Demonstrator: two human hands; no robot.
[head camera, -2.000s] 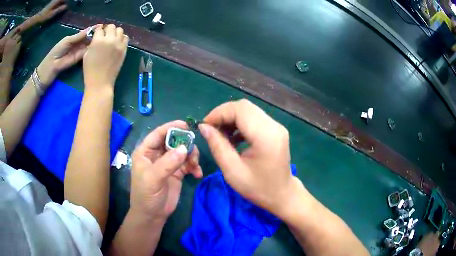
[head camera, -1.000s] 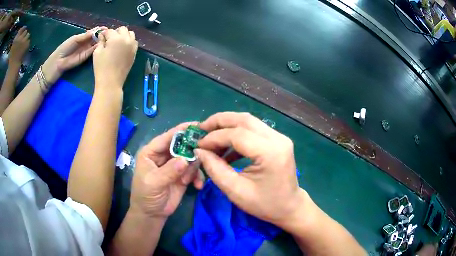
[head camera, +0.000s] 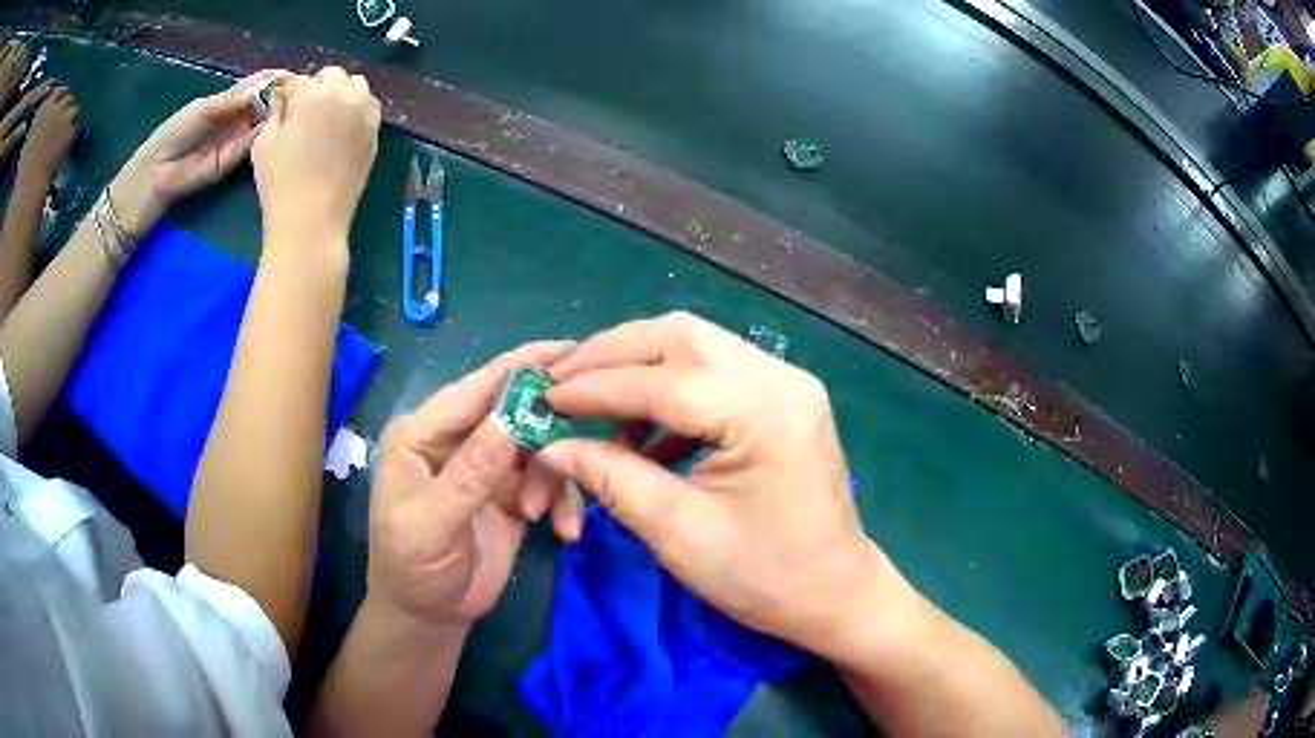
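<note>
A small housing (head camera: 508, 410) with a pale rim is held in my left hand (head camera: 454, 483), between thumb and fingers. A green circuit board (head camera: 532, 408) with a dark chip lies over the housing's opening. My right hand (head camera: 707, 461) has its thumb and fingertips on the board's right side. Whether the board is fully seated is hidden by the fingers. A crumpled blue cloth (head camera: 635, 634) lies below my hands.
Blue thread snips (head camera: 421, 245) lie beyond my left hand. A neighbour's forearms (head camera: 274, 346) and flat blue cloth (head camera: 173, 361) are at left. A pile of housings (head camera: 1154, 649) is at lower right. The conveyor belt (head camera: 923, 188) carries scattered parts behind the brown strip (head camera: 692, 224).
The board has gone from beside the housing to over its opening, and now lies flatter. Parts on the belt have shifted left. A small part now shows beyond my right hand.
</note>
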